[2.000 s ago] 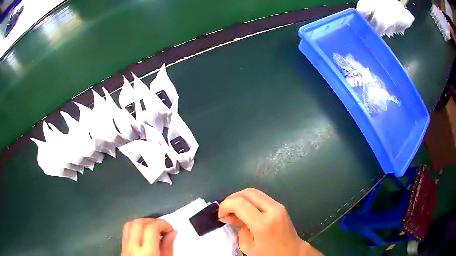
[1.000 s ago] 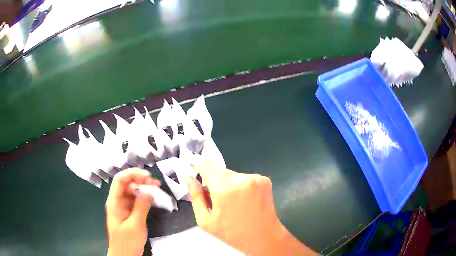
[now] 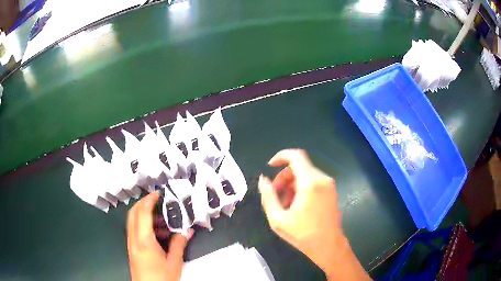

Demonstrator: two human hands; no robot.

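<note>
Filled white sleeves [image 3: 144,159] stand in a long row at the left of the dark green bench, black blocks showing in several openings. A shorter row stands in front, nearer me. My left hand [image 3: 156,233] is around the left end of the front row, thumb and fingers on the endmost sleeve [image 3: 174,214], whose black block faces up. My right hand [image 3: 299,203] is to the right of the rows, fingers curled and apart, holding nothing. Flat white sleeves [image 3: 228,266] lie at the bottom edge, partly cut off.
A blue tray [image 3: 379,137] with clear shiny pieces [image 3: 404,141] stands at the right. A dense white jagged stack [image 3: 431,65] is beyond it. A dark red seat [image 3: 455,255] is below the bench edge at the lower right. A lighter green strip [image 3: 247,49] runs behind.
My left hand has brought a sleeve to the left end of the front row. My right hand has let go of the front row and moved right. The black blocks there now show.
</note>
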